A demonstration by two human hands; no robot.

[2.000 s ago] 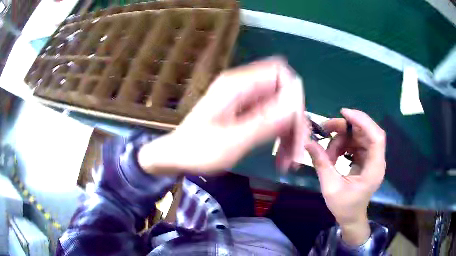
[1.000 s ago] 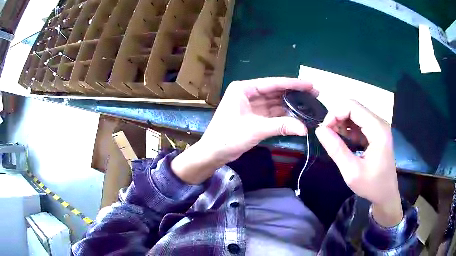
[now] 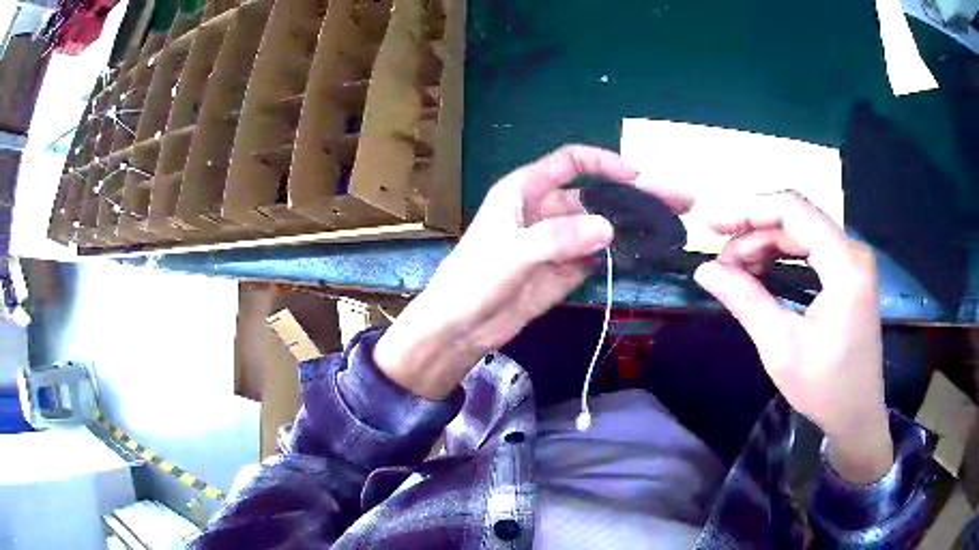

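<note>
My left hand (image 3: 526, 236) holds a round black speaker (image 3: 633, 220) by its rim, above the bench's front edge. A pale lead wire (image 3: 610, 322) hangs from the speaker, with a tiny white connector (image 3: 583, 421) at its end. My right hand (image 3: 800, 290) is just right of the speaker, thumb and fingertips pinched on a thin black piece (image 3: 703, 261) that meets or nearly meets the speaker's rim; contact is hard to tell. A white backing sheet (image 3: 741, 161) lies on the bench behind the hands.
A cardboard divider tray (image 3: 370, 129) with pale wires in its far cells stands at left on the green bench (image 3: 558, 75). A dark sheet (image 3: 896, 204) lies at right. A narrow white scrap (image 3: 904, 48) is at top right. Cardboard offcuts (image 3: 292, 335) are below the edge.
The speaker, in my left hand, has moved slightly left and shows darker. My right hand has shifted slightly right and lower, its fingertips now drawn away from the rim. The view has shifted.
</note>
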